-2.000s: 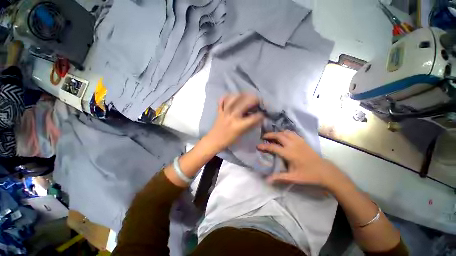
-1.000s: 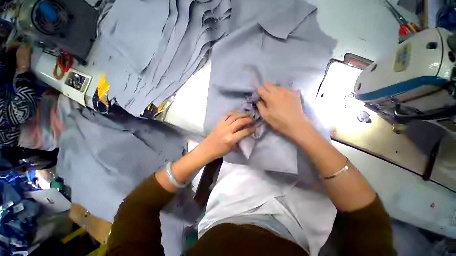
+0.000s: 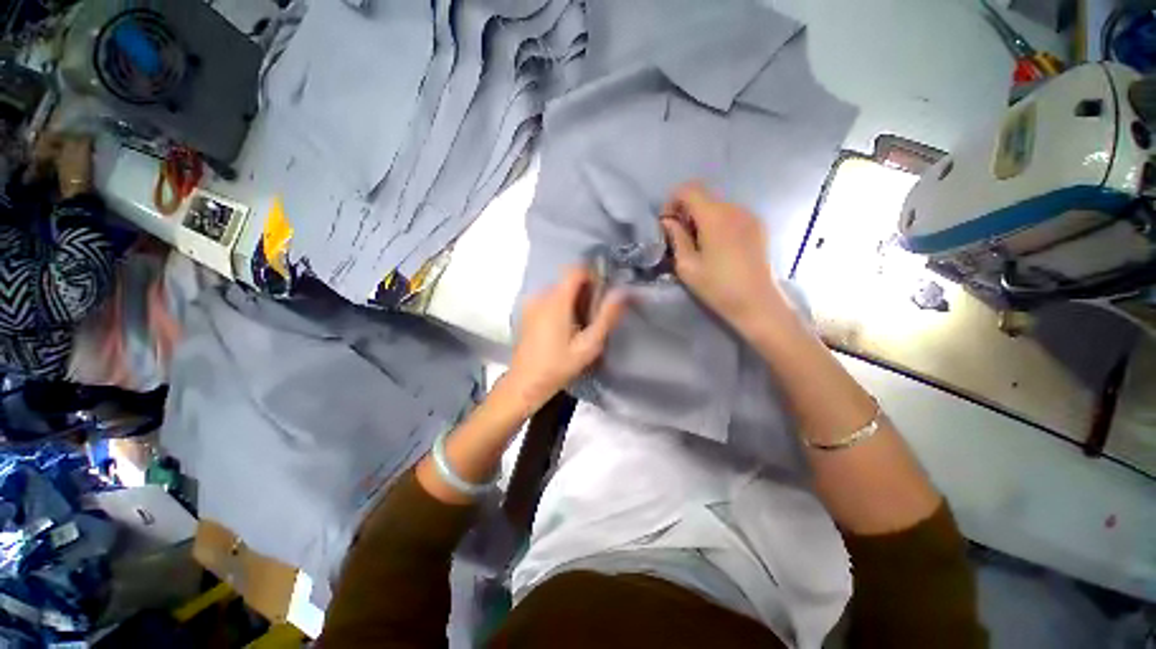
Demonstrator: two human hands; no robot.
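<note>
A grey garment panel (image 3: 710,152) lies on the white table in front of me, its lower part hanging over the edge towards my lap. Near its middle the cloth is bunched at a pocket opening (image 3: 634,257). My left hand (image 3: 567,327) pinches the cloth at the left end of the opening, thumb and fingers together. My right hand (image 3: 720,254) pinches it at the right end, fingers curled. The fingertips are partly hidden by cloth and slightly blurred. A loose grey flap (image 3: 672,361) lies below the opening.
The sewing machine head (image 3: 1033,178) stands right, with bright glare over its bed (image 3: 938,342). Red-handled scissors (image 3: 1024,53) lie behind it. Overlapping grey cut panels (image 3: 380,140) lie at the left; more grey cloth (image 3: 304,406) hangs below. Part of a person (image 3: 57,273) shows at far left.
My hands have moved apart to the two ends of the bunched cloth. The pointed pale cloth that stuck out below them has flattened into the loose flap.
</note>
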